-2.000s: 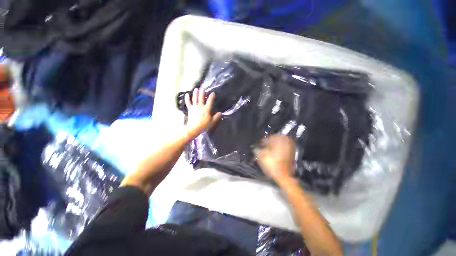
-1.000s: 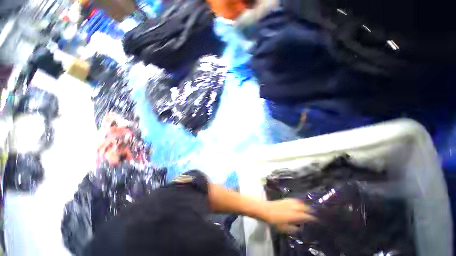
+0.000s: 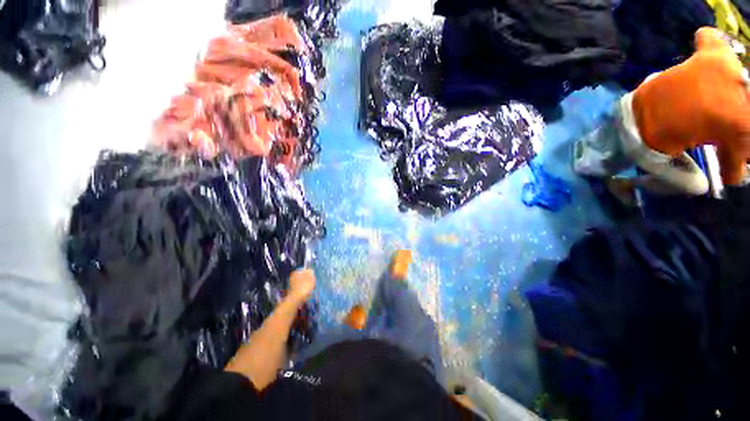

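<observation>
Black bagged garments lie in a large shiny pile on the left, their clear film creased. My left hand is at the right edge of this pile, beside the hanger ends. It is small and blurred, and I cannot tell whether its fingers hold anything. My right hand is not seen; a small skin-toned patch shows low beside my dark shirt. A corner of the white tub shows at the bottom edge.
Orange-pink bagged garments lie beyond the black pile. More black bagged garments lie on the blue floor. A person in orange is at upper right. Loose dark garments are heaped at right. Blue scrap lies on the floor.
The view has swung left, from the tub to the piles. My left hand has left the garments in the tub and is now at the black pile. My right hand has gone out of view.
</observation>
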